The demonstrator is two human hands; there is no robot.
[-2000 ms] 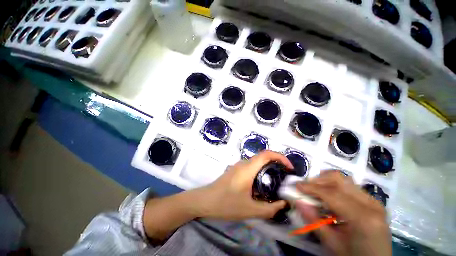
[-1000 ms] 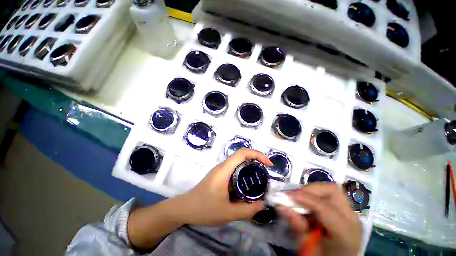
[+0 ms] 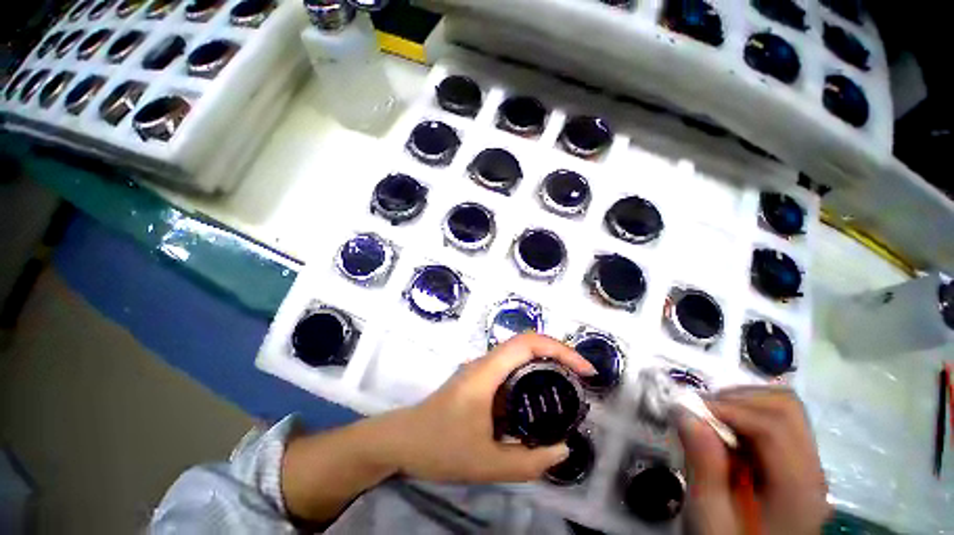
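Note:
My left hand holds a round smartwatch head by its rim, black glass up, with several short pale lines on the screen. My right hand is to its right, apart from the watch, blurred. It holds a crumpled white wipe at the fingertips and an orange-red stick tool, partly hidden by the fingers. Below both hands lies the white foam tray with rows of watch heads in square pockets.
Stacked foam trays with watch heads stand at the left and behind. A dispenser bottle stands at the back left, another at the right. A thin red stick and a black stick lie at the far right.
My right hand has moved right with the wipe, away from the watch head. My left hand still holds the watch head. Its screen showed no such lines two seconds ago.

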